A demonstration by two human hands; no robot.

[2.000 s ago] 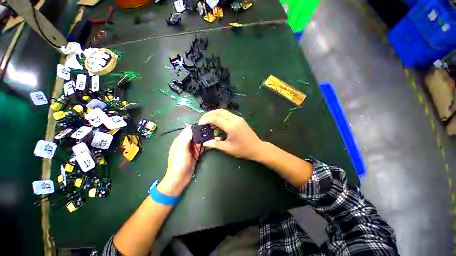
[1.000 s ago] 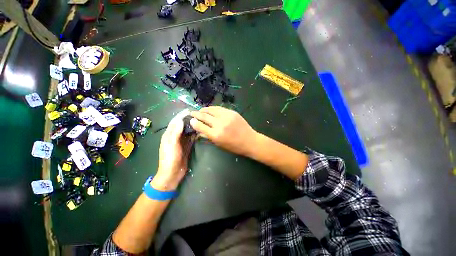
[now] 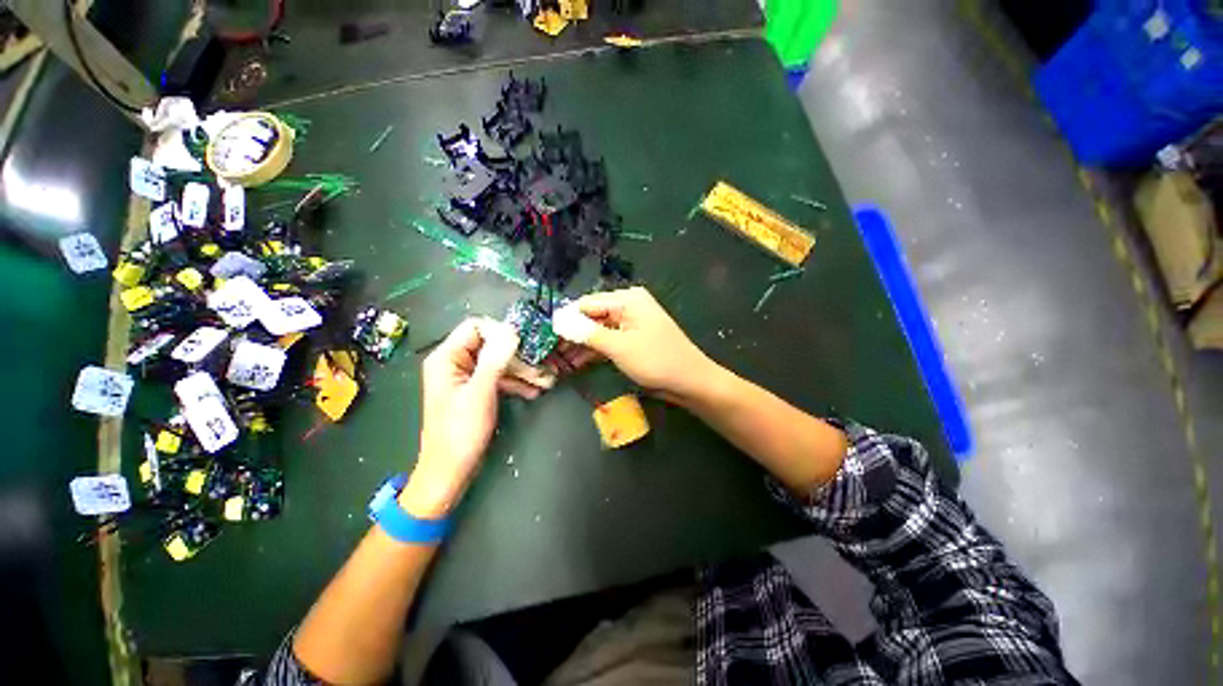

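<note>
A small green circuit board (image 3: 537, 334) is held between the fingertips of both hands, just below the pile of black plastic brackets (image 3: 543, 188). My left hand (image 3: 463, 389) grips its left side, with white coverings on the fingertips. My right hand (image 3: 637, 342) grips its right side. A yellow-orange pad (image 3: 621, 421) hangs or lies below my right hand; its link to the board is mostly hidden by the fingers. Something pale shows under the board; I cannot tell what it is.
A heap of wired modules (image 3: 242, 306) with white pads lies at the left, and a tape roll (image 3: 250, 148) above it. Green scraps (image 3: 463, 249) lie by the brackets. An orange-yellow strip (image 3: 758, 224) lies at the right. A blue strip (image 3: 912, 328) runs along the bench's right edge.
The dark piece in my fingers is no longer visible; the green board now shows there. The hands have moved slightly apart, and the yellow-orange pad has come into view below my right hand.
</note>
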